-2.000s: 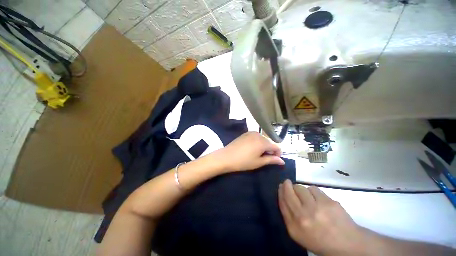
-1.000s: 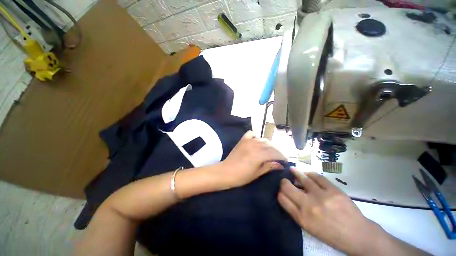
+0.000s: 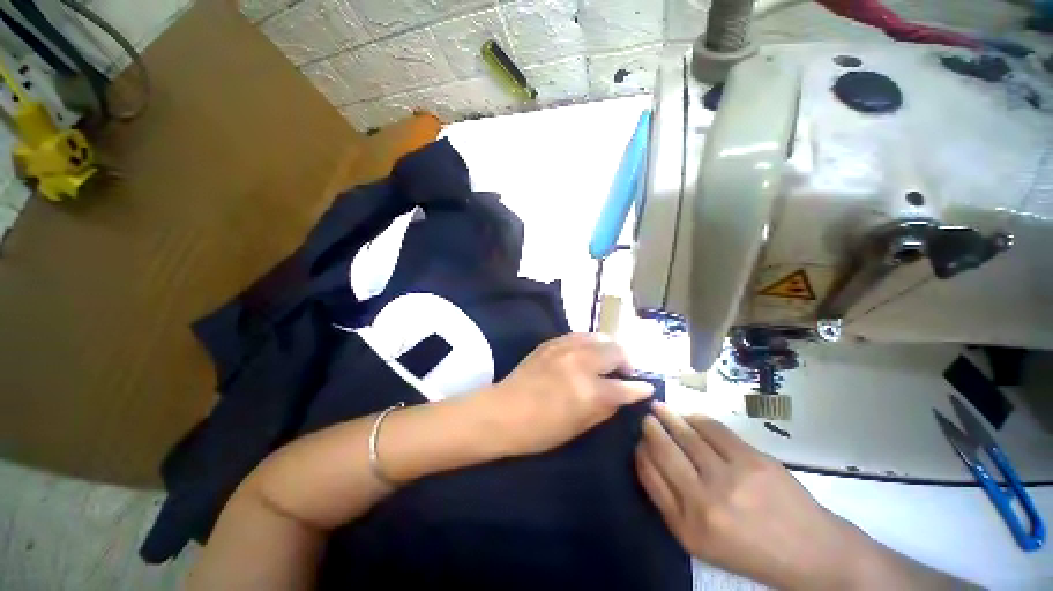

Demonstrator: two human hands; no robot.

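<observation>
A navy garment (image 3: 508, 508) with a white print (image 3: 445, 335) lies over the table and the cardboard edge. My left hand (image 3: 566, 390), with a bracelet on the wrist, pinches the garment's edge just left of the needle area. My right hand (image 3: 722, 491) presses and holds the same edge right beside it, fingertips nearly touching my left. The cream-white sewing machine (image 3: 866, 173) stands beyond my hands. The folded edge lies close in front of the lit needle area (image 3: 693, 367); the needle tip cannot be made out.
Blue-handled thread snips (image 3: 995, 479) lie at the right by dark cloth scraps (image 3: 976, 390). A light-blue rod (image 3: 621, 185) stands left of the machine head. A brown cardboard panel (image 3: 139, 300), a yellow socket (image 3: 55, 159) and a white brick wall (image 3: 427, 52) are at the left and back.
The view has shifted, and the light-blue rod has come into sight. My hands have drawn closer together at the garment's edge, and the edge has come nearer the needle area.
</observation>
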